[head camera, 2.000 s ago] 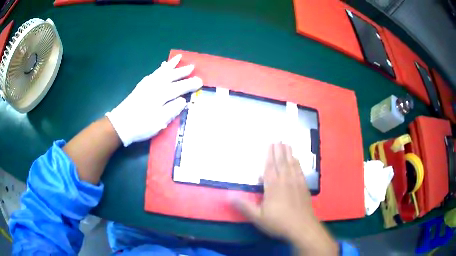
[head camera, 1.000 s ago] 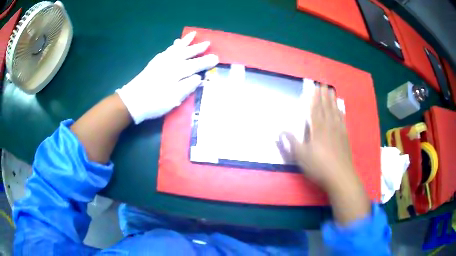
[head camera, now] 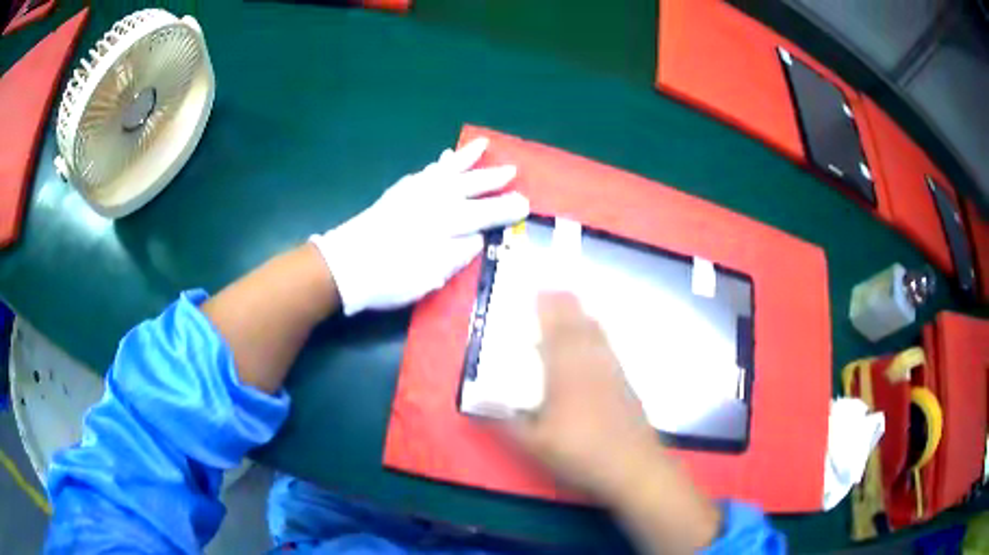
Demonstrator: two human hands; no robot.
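A display panel (head camera: 672, 347) with a glaring silvery face and black border lies flat on a red-orange foam pad (head camera: 786, 314). White tabs sit on its top edge, and a small yellow bit is at its upper left corner. My left hand (head camera: 418, 236), in a white glove, lies with fingers apart over the pad, its fingertips at that corner. My right hand (head camera: 591, 407) is bare and blurred, over the left-middle part of the panel. Whether a wipe is under its fingers cannot be told from the blur and glare.
A cream desk fan (head camera: 136, 114) stands at the left. At the right are a translucent bottle (head camera: 882, 304), crumpled white cloth (head camera: 851, 444) and a red-yellow tape dispenser (head camera: 898, 434). Dark panels (head camera: 830, 125) lie on red pads at the upper right. A perforated white tub (head camera: 49, 396) is lower left.
My right hand has moved from the panel's right part to its left-middle part. My left hand stays at the upper left corner. The whole view has shifted.
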